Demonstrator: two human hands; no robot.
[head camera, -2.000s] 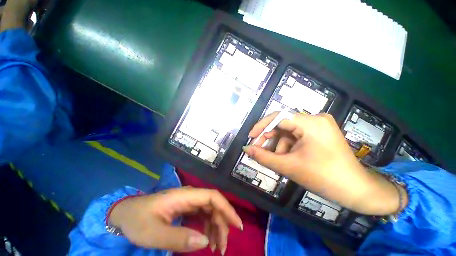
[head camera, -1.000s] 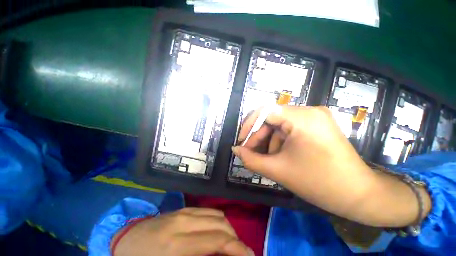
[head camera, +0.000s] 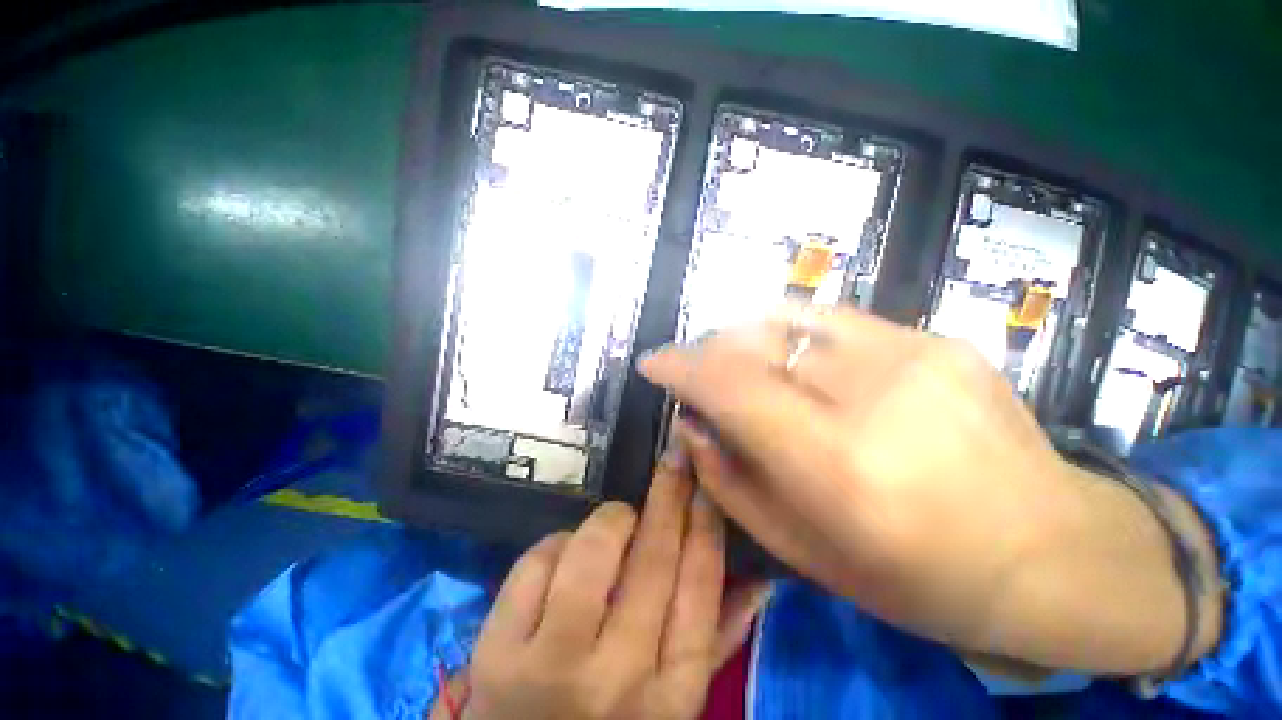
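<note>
A black foam tray (head camera: 422, 281) holds several opened phones side by side. The leftmost phone (head camera: 548, 296) is uncovered and washed out by glare. My right hand (head camera: 900, 464) is over the second phone (head camera: 787, 183), thumb and fingers bent near its left edge. A small pale sliver (head camera: 799, 345) shows at its fingers; whether they grip it is unclear through blur. My left hand (head camera: 619, 605) is at the tray's front edge, its fingertips meeting my right thumb at the second phone's lower end, which the hands hide. Orange flex tabs show on the second and third phones (head camera: 1019, 253).
The glossy green bench (head camera: 253, 267) lies left of and beyond the tray. A white sheet (head camera: 844, 11) is cut off at the top edge. A blue sleeve of another person (head camera: 99, 492) is at the left, by a blue floor with a yellow line (head camera: 324, 504).
My left hand has risen from the lap area to the second phone's lower end. My right hand has tilted down to meet it, and the pale strip between its fingers shows less.
</note>
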